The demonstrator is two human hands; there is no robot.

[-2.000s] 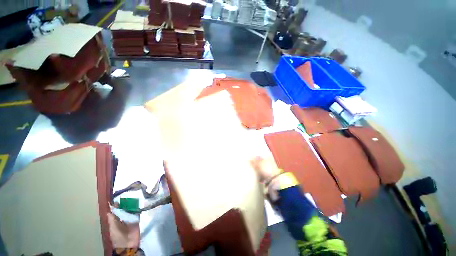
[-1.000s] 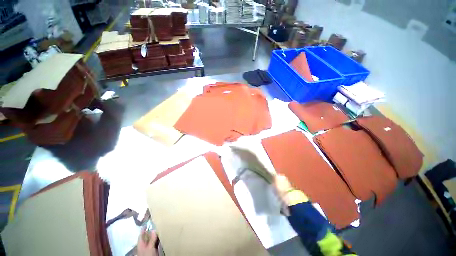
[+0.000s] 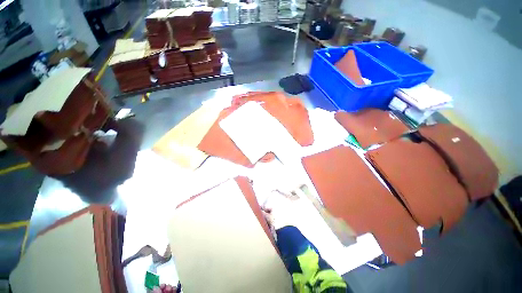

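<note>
A stack of panels with a beige top [image 3: 226,240] and brown edges lies at the bottom centre. My right hand [image 3: 276,210] is at its right edge, washed out by glare; its grip is unclear. A blurred grey-beige strip [image 3: 327,213] lies to the right of this hand. My left hand [image 3: 165,288] is cut off by the bottom edge, only fingers showing, beside a small green piece [image 3: 151,279] and a crumpled tie strip [image 3: 147,253]. Another beige-topped stack [image 3: 60,254] stands at left. A white sheet [image 3: 252,130] lies on the loose brown panel pile [image 3: 295,117].
Brown panel stacks [image 3: 360,200] lie at right, below blue bins [image 3: 366,77] and white papers [image 3: 424,96]. A yellow-tan board [image 3: 186,134] lies beyond the centre. A tied bundle [image 3: 57,123] stands at far left. More bundles [image 3: 177,66] sit on a rack behind.
A white sheet now lies on the loose brown pile. My right hand has moved left and slightly down, to the centre stack's edge. My left hand is lower, and the green piece shows beside it.
</note>
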